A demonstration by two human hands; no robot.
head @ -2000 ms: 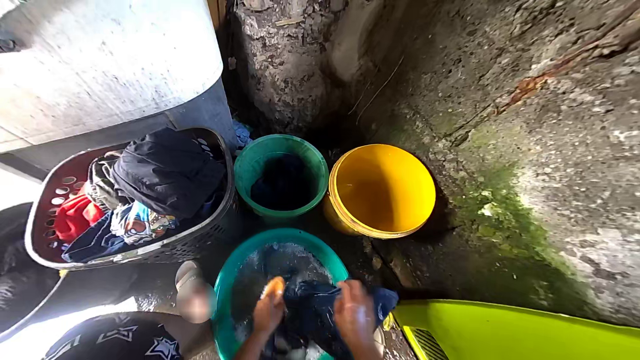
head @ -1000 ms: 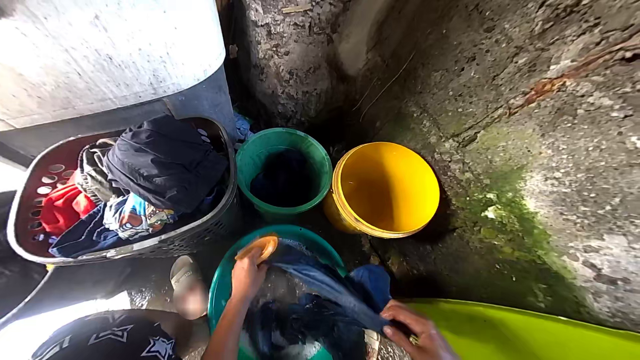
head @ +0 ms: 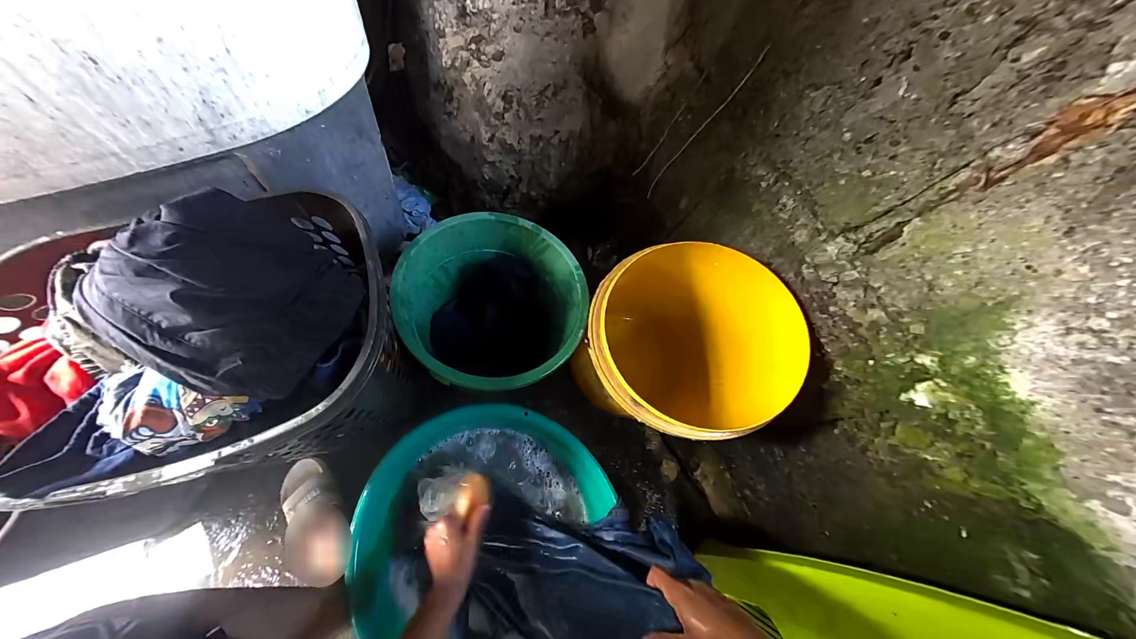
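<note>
A teal basin [head: 377, 497] of sudsy water stands at the bottom centre. My left hand [head: 454, 541] is over it, gripping an orange-yellow object [head: 472, 493], perhaps a bar of soap or a brush; blur hides which. Dark blue denim cloth [head: 568, 568] lies across the basin and over its right rim, beside and partly under my left hand. At that right rim my right hand [head: 706, 608] holds the cloth's edge, its fingers partly cut off by the frame's bottom.
A green bucket [head: 413, 297] with dark cloth inside and a yellow bucket [head: 745, 328] stand behind the basin. A laundry basket [head: 355, 382] full of clothes is at left, near a sandalled foot [head: 311, 515]. A lime-green plastic tub [head: 843, 595] lies lower right, below a mossy concrete wall [head: 932, 266].
The denim cloth, stretched up between both hands a second ago, now lies lower and spread across the basin. My left hand has moved down and right with the orange-yellow object.
</note>
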